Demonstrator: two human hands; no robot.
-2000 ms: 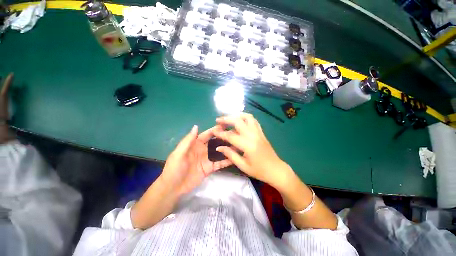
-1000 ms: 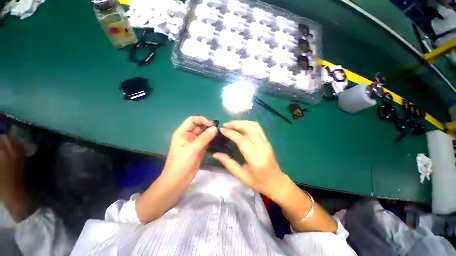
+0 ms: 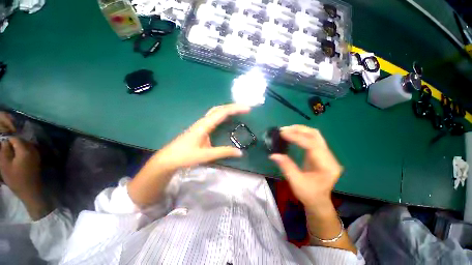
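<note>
An empty watch case frame (image 3: 242, 136) lies on the green bench near its front edge, with green showing through its opening. My left hand (image 3: 199, 141) is open around its left side, thumb and fingers apart. My right hand (image 3: 310, 164) is to the right of the frame and holds a small dark display module (image 3: 275, 141) between thumb and fingers; the module is blurred. A solid black watch head (image 3: 139, 81) lies farther left on the bench.
A clear blister tray (image 3: 264, 39) stands behind the bright spot. Tweezers (image 3: 289, 102) and a loose module (image 3: 318, 105) lie to its right. A pump bottle (image 3: 389, 91), a glass bottle (image 3: 121, 19) and black frames (image 3: 148, 44) are farther out. Another person's hand (image 3: 19, 165) shows at left.
My hands have moved apart. The frame now lies on the bench, my left hand has opened, and my right hand has moved right with the dark module.
</note>
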